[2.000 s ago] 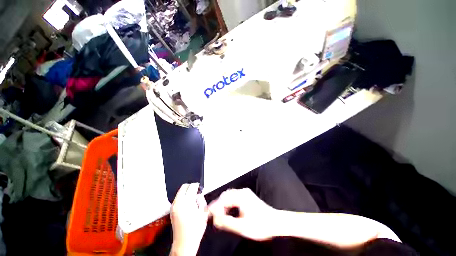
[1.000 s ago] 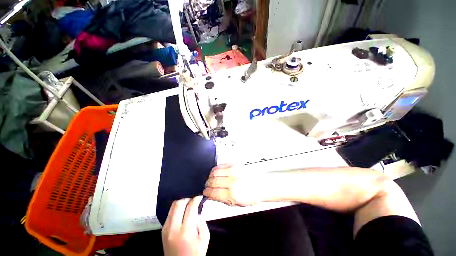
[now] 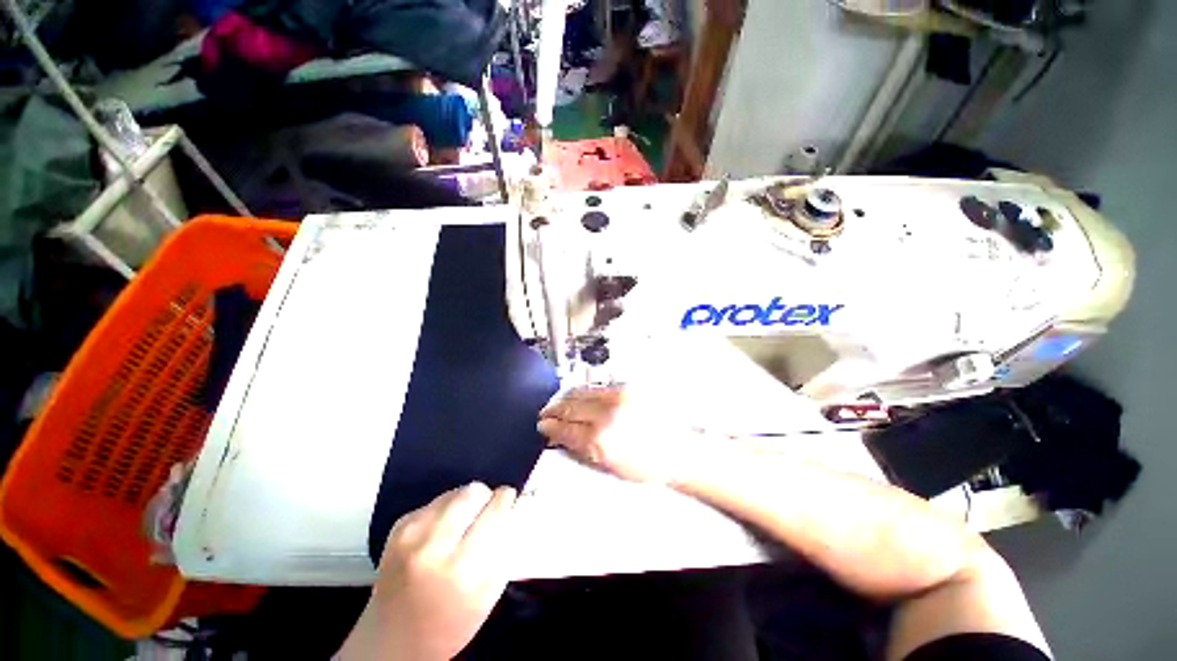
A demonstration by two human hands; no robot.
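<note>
A dark fabric panel (image 3: 452, 375) lies flat on the white sewing table (image 3: 297, 426), left of and under the needle area of the cream-white sewing machine head (image 3: 904, 278). A bluish light falls on its right edge by the presser foot, whose details I cannot make out. My left hand (image 3: 439, 555) grips the panel's near edge at the table's front. My right hand (image 3: 600, 433) rests on the panel's right edge just in front of the needle area, fingertips on the cloth.
An orange slotted basket (image 3: 129, 400) with dark pieces stands left of the table. A flat black rectangle (image 3: 942, 446) and a dark cloth pile (image 3: 1078, 446) lie right, beneath and behind the machine head. Heaped clothing is behind.
The view has shifted and tilted. My right hand has moved from beside my left hand up to the cloth near the needle. My left hand stays at the near edge.
</note>
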